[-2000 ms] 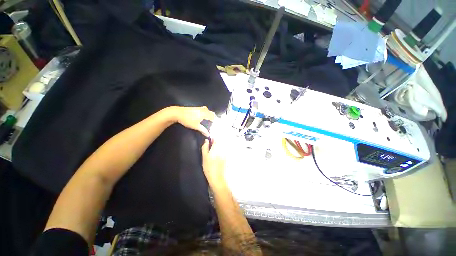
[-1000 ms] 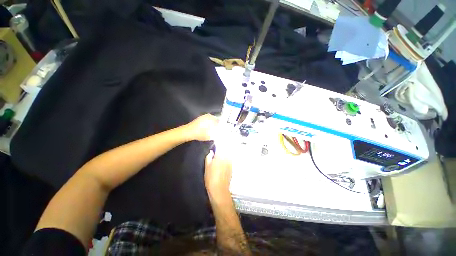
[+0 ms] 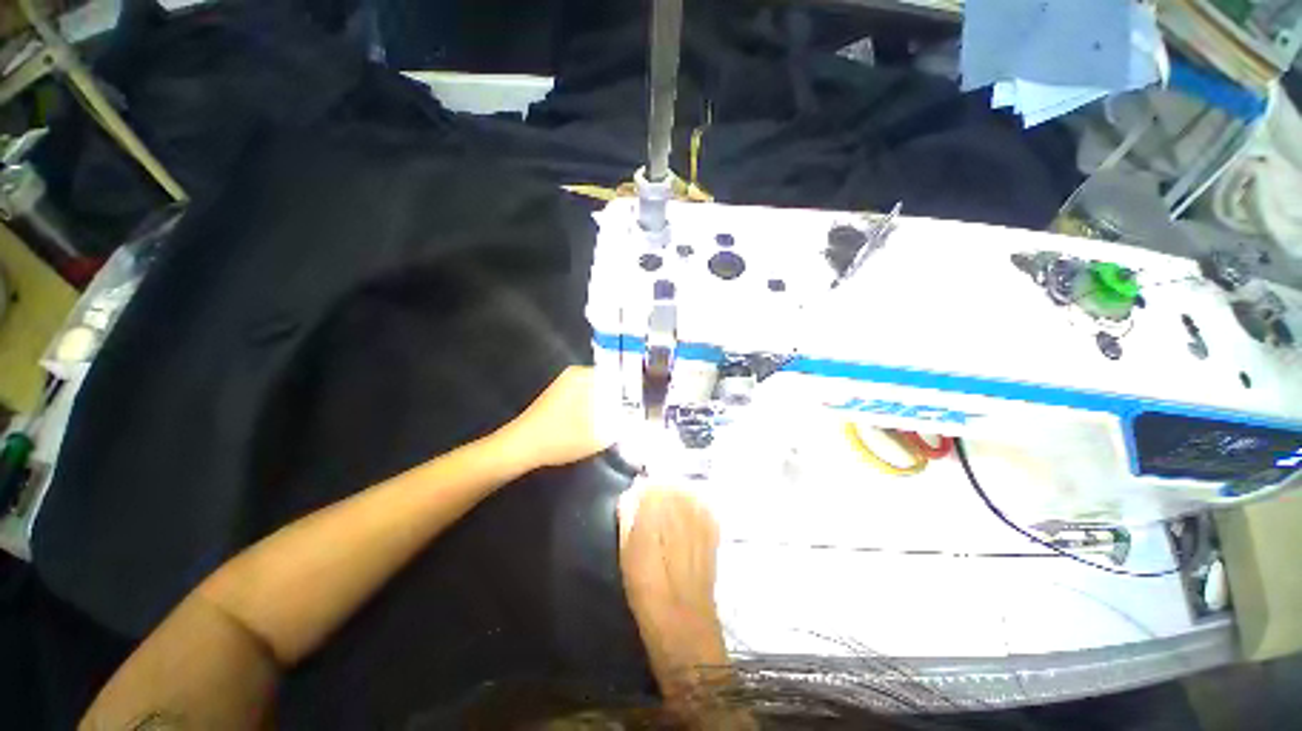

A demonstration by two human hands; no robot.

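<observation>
A large matt black fabric piece [image 3: 357, 343] covers the left of the table and hangs toward the lap. Its right edge lies at the needle area of the white sewing machine [image 3: 857, 329], partly washed out by the lamp's glare. My left hand [image 3: 571, 417] lies on the cloth just left of the needle area, fingertips hidden in glare and behind the machine head. My right hand [image 3: 668, 536] is in front of the needle, on the cloth's right edge, its fingertips overexposed. Whether either hand pinches the cloth cannot be told.
Yellow and red scissor handles [image 3: 897, 446] lie under the machine arm beside a black cable. A yellowish strip [image 3: 600, 192] is behind the head. Light blue sheets [image 3: 1054, 57] are at the back right. A pale tray of small items [image 3: 89, 321] is at the far left.
The view has shifted, so the machine looks closer. My right hand has moved from the cloth edge nearer the lap to just in front of the needle. My left hand stays beside the head.
</observation>
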